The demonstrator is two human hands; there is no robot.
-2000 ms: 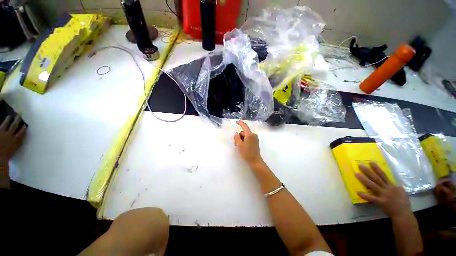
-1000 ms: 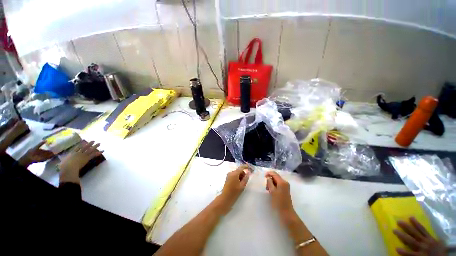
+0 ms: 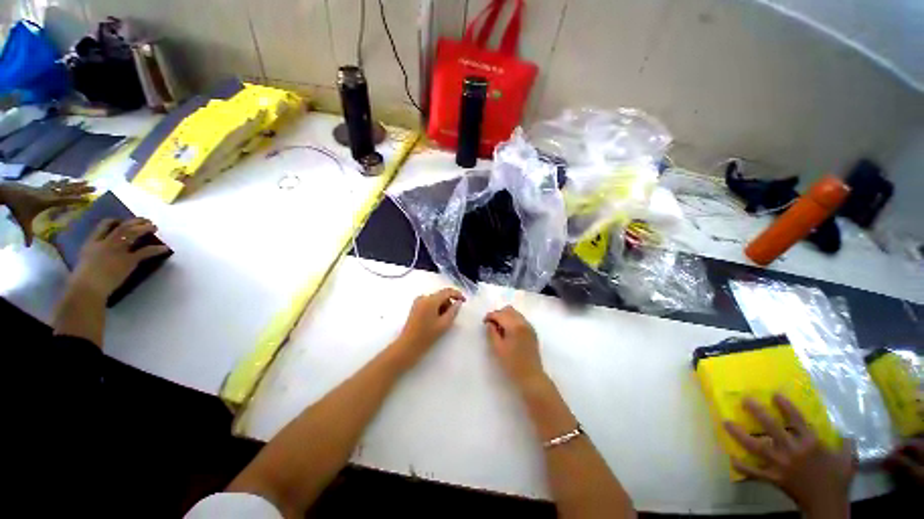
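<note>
An open clear plastic bag (image 3: 542, 228) with a dark mass inside (image 3: 488, 238) stands on the white table directly ahead of my hands. My left hand (image 3: 434, 316) is just in front of the bag's near edge, its fingers curled with the fingertips together. My right hand (image 3: 513, 340) is a little to the right, its fingers also curled. A gap lies between the two hands. The hands are small and blurred, and I cannot tell if anything small is between the fingers.
A yellow edge strip (image 3: 316, 289) and a thin white cord (image 3: 416, 246) lie left. Yellow cartons (image 3: 208, 137) lie far left. A neighbour's hand rests on a yellow box (image 3: 762, 385) at right, beside clear poly bags (image 3: 811, 345). Another person handles a box (image 3: 101, 228) at left.
My left hand came into view at the bag since the first frame, and my right hand went from pointing to curled. The camera view has shifted. The left neighbour's box now stands more upright.
</note>
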